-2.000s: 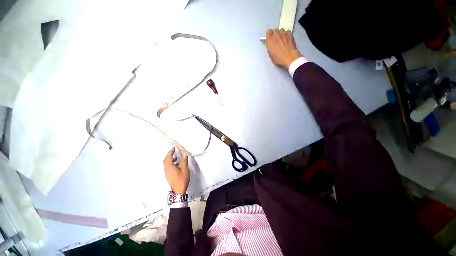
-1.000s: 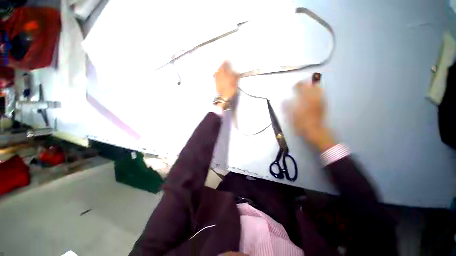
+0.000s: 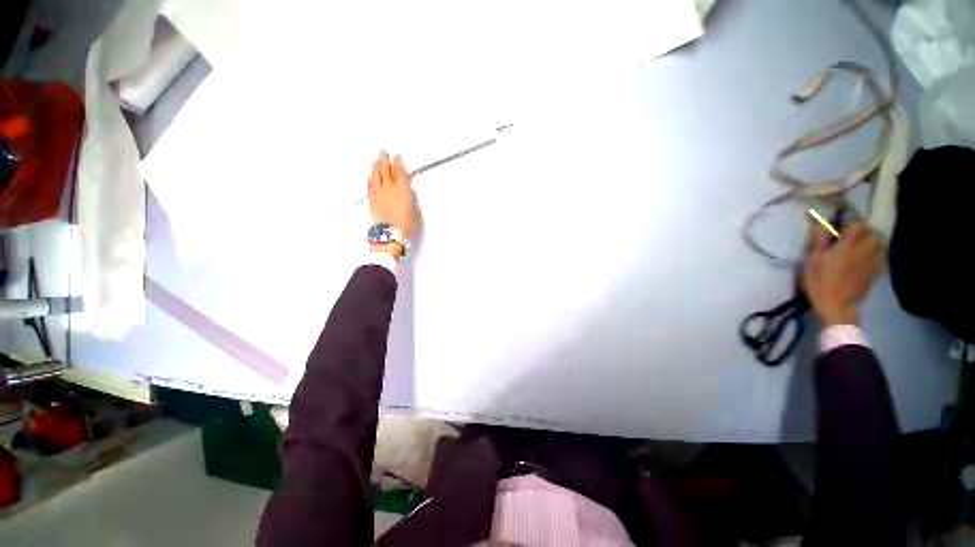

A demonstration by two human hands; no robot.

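White fabric or pattern sheets point(image 3: 289, 118) lie over the far left and middle of the table. My left hand point(image 3: 391, 198) rests flat on the white, fingers extended, beside a thin dark edge line point(image 3: 454, 158). My right hand point(image 3: 845, 267), slightly blurred, is at the right over the shears; their black handles point(image 3: 772, 331) show beside it and the blades are mostly hidden. A small pale gold tool point(image 3: 823, 222) shows at its fingertips; whether it is gripped is unclear. The loosely looped tape measure point(image 3: 832, 134) lies just beyond that hand.
A cream bar point(image 3: 890, 176) and a black cloth bundle point(image 3: 941, 246) are at the right edge. White material point(image 3: 941, 53) is at the far right corner. A lilac strip point(image 3: 219, 337) lies near the left front edge. Red items point(image 3: 48, 155) are beyond the left edge.
The view has shifted. The shears and tape measure have moved from the middle to the right side, with my right hand there. My left hand has left the tape and lies flat on the white.
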